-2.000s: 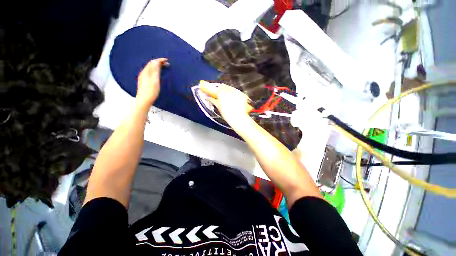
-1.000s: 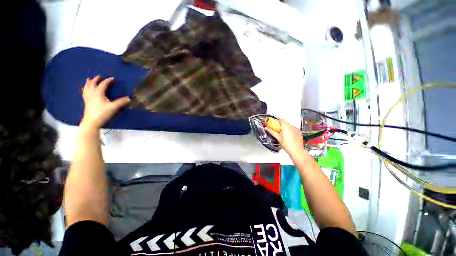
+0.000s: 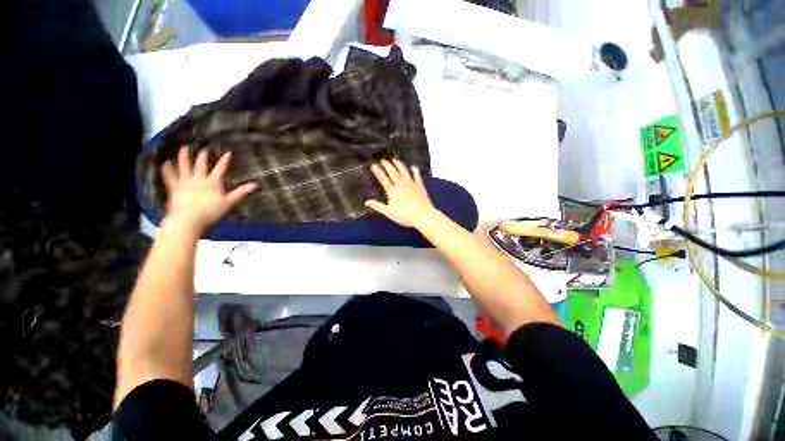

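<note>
A brown-black plaid garment (image 3: 301, 177) lies spread over the navy padded board (image 3: 344, 232), with rumpled folds at its back edge. My left hand (image 3: 200, 189) lies flat with fingers spread on the garment's left part. My right hand (image 3: 403, 194) rests with fingers apart on its right part, near the edge. The steam iron (image 3: 542, 237), with a yellow-wooden handle, stands on the metal rest (image 3: 594, 269) at the table's right edge, with no hand on it.
The white table (image 3: 344, 274) lies under the board. A rumpled dark plaid pile (image 3: 69, 319) and black garments (image 3: 69, 112) are at the left. Black and yellow lines hang at the right. A green bag (image 3: 624, 323) hangs below the iron. A blue bin (image 3: 250, 15) is at the back.
My right hand has let go of the iron, now on its rest, and moved left onto the garment. The garment has spread left over the board, and my left hand is now on it.
</note>
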